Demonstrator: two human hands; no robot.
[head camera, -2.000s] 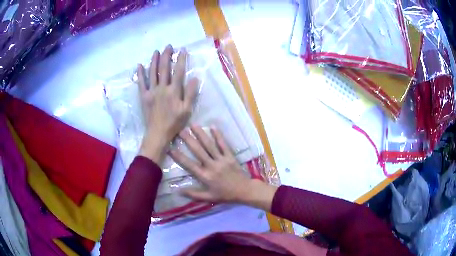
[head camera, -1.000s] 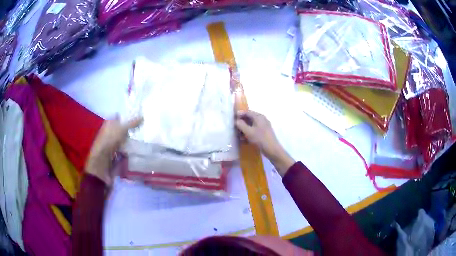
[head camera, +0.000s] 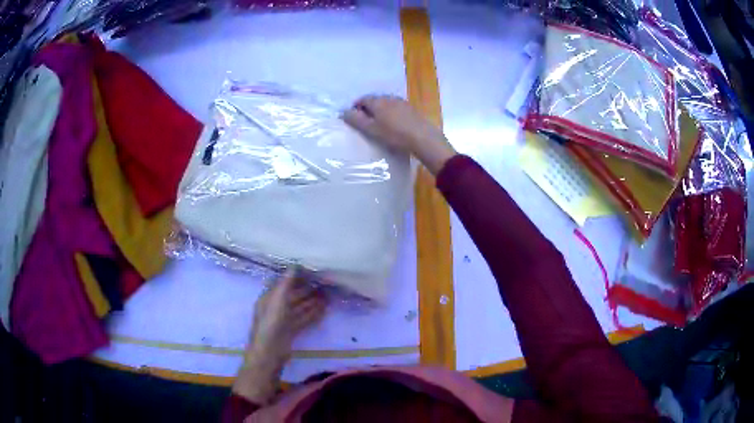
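A folded white coat in a clear garment bag (head camera: 289, 198) lies slightly turned on the white table (head camera: 347, 49). Its shiny film shows wrinkles, and a small dark patch shows at its left edge. My left hand (head camera: 289, 314) is at the bag's near edge, fingers curled at the rim and thumb up; the fingertips are partly hidden and blurred. My right hand (head camera: 384, 124) is at the bag's upper right corner with its fingers pinched on the film.
Red (head camera: 149, 124), mustard (head camera: 136, 223), magenta (head camera: 62, 273) and white coats lie at left. Packed garments in shiny bags with red edging (head camera: 612, 99) are stacked at right, over a pale yellow printed sheet (head camera: 566, 186). Orange tape (head camera: 434, 248) crosses the table.
The bagged white coat has been turned over and rotated, and its red-edged end no longer faces me. My left hand moved from its left side to its near edge, my right hand up to the far corner.
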